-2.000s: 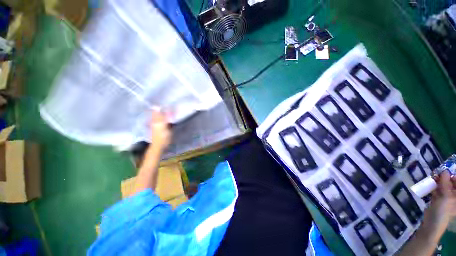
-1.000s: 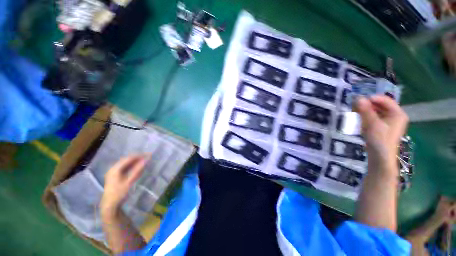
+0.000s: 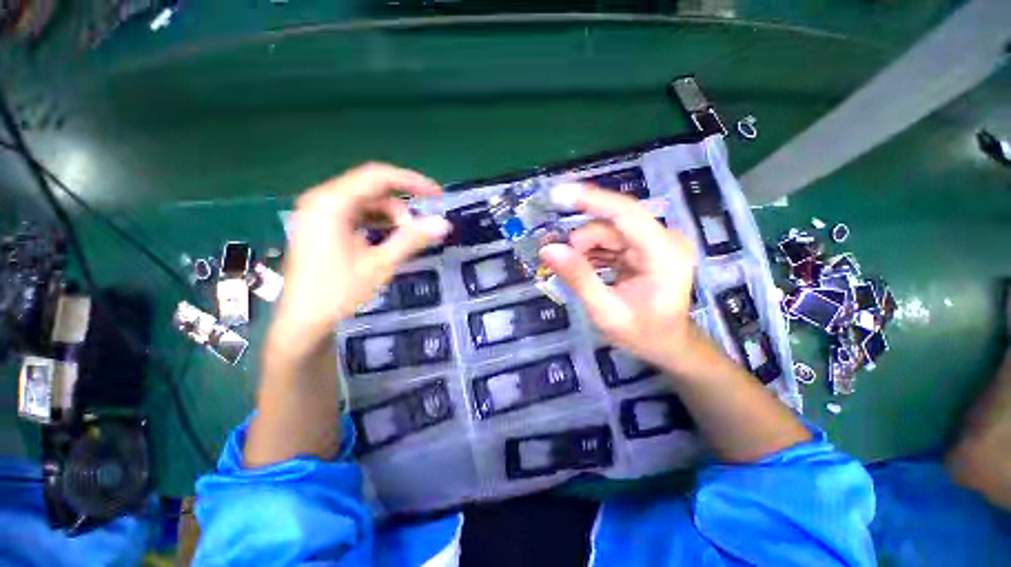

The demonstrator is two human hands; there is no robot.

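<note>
My right hand (image 3: 637,271) holds a silvery-blue main board (image 3: 519,227) by the fingertips above the tray. A small pale and orange part hangs near its lower end, blurred. My left hand (image 3: 355,249) is to the left of the board, not touching it, thumb and fingers curled toward each other. Whether it pinches something small is not clear. The whitish pocketed tray (image 3: 416,482) lies below both hands, with rows of black phone housings (image 3: 519,323) in it. My hands cover some of the upper housings.
Loose board-and-screen assemblies (image 3: 837,310) heap right of the tray; a smaller group (image 3: 233,299) lies left. A partly assembled phone (image 3: 696,105) is beyond the tray's upper right corner. A grey post (image 3: 876,105) slants at right. A black fan (image 3: 105,471) stands lower left. A person's arm (image 3: 984,432) shows at the right edge.
The view has swung round to face the tray. My left hand has let go of the whitish sheet and moved over the tray. My right hand still holds the board, now near the tray's upper middle.
</note>
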